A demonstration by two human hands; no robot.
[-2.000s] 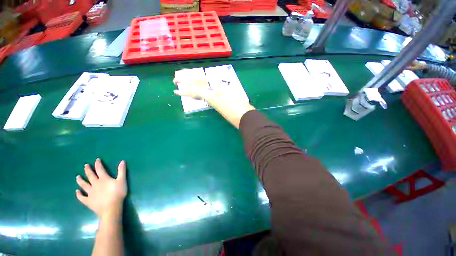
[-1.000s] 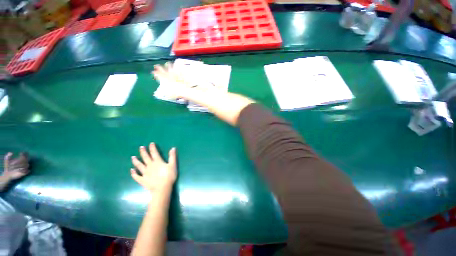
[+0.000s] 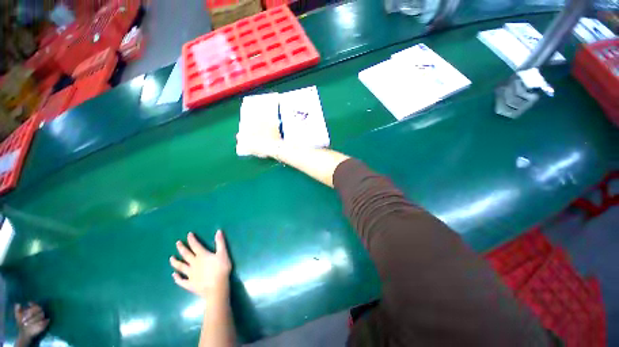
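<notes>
My right hand [image 3: 261, 141] reaches across the green line and lies on the lower part of a white box [image 3: 260, 114]; its fingers are blurred, and I cannot tell if they grip it. A second white box [image 3: 303, 116] with a small dark printed figure lies close beside it on the right. My left hand [image 3: 203, 264] rests on the glossy green surface [image 3: 170, 230], fingers spread, holding nothing.
A red compartment tray [image 3: 248, 54] lies across the line. More white boxes [image 3: 414, 80] lie to the right, others [image 3: 519, 44] near a slanted metal post [image 3: 560, 30]. A white container [image 3: 519, 93] stands by it. Another person's hand [image 3: 31, 320] is at lower left. Red trays [image 3: 550, 284] are below the edge.
The view has shifted and tilted. My right hand is now on the near end of a box instead of spread over the pair's far left. My left hand stays spread on the surface.
</notes>
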